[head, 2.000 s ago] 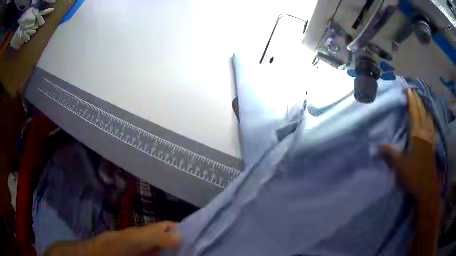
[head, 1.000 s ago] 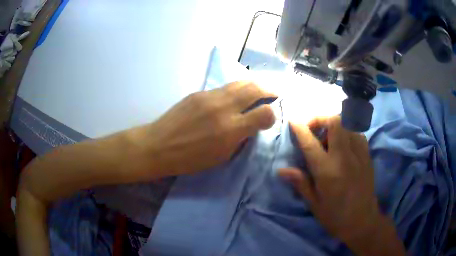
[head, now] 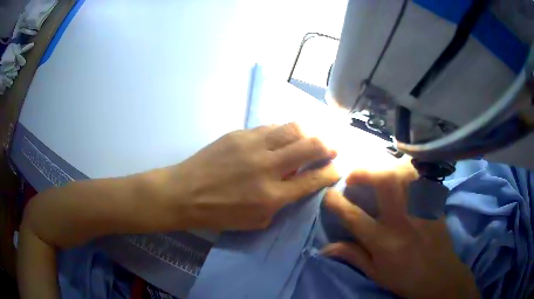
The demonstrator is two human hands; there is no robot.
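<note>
The light blue garment [head: 257, 257] lies over the front of the machine table, with a narrow strip running up to the lamp glare. My left hand [head: 252, 175] lies on the strip, thumb and forefinger pinching its edge just in front of the needle area. My right hand [head: 398, 233] lies on the cloth to the right, fingers spread and fingertips near the glare, partly behind the dark grey knob [head: 428, 195]. The sewing machine head [head: 386, 58] stands above the fingertips. The presser foot and needle are lost in the glare.
The white table [head: 146, 87] has a grey ruler edge [head: 52, 169] and blue trim at the far left. A curved metal bar [head: 468, 143] crosses the machine head. White cloth scraps [head: 14, 61] lie at the upper left. More blue cloth is heaped at the right and below the table.
First my left hand came from the lower left and my right from the right edge to the needle area. Since then both have shifted slightly lower in view, and the machine head looks larger.
</note>
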